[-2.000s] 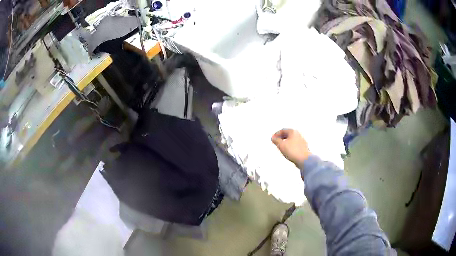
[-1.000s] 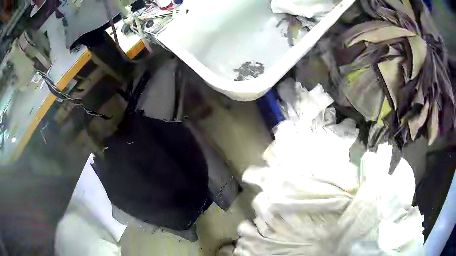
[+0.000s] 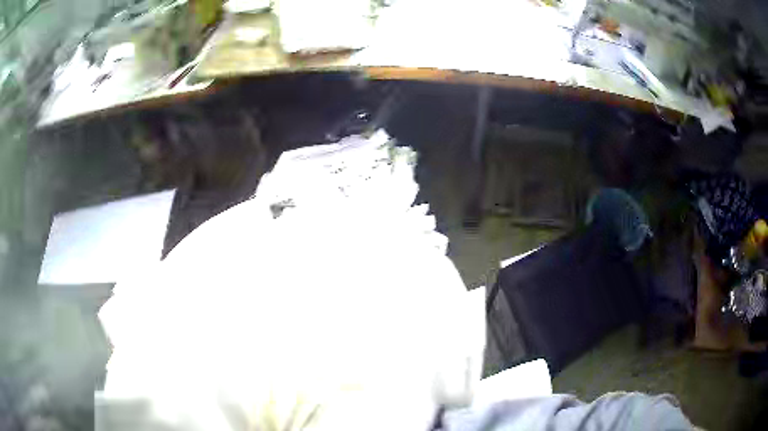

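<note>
A large bundle of bright white cloth pieces (image 3: 312,311) fills the lower middle of the view, in front of the table edge. Its upper end shows fanned, layered edges. Much of it is overexposed, so folds are hard to tell. A grey-blue sleeve (image 3: 564,414) lies at the bottom edge, right of the bundle. My right hand is not visible; it is hidden by the cloth or cut off. My left hand is not visible either.
A white-topped table with a brown edge (image 3: 472,77) runs across the top, with cloth and clutter on it. A white box top (image 3: 108,237) is at left. A dark box-like thing (image 3: 568,295) and a bluish round basket-like thing (image 3: 619,220) are at right.
The view has turned from the white tub and brown-grey cloth heap to the table. The white bundle has shifted from lower right to lower middle. My hand, seen two seconds ago, no longer shows.
</note>
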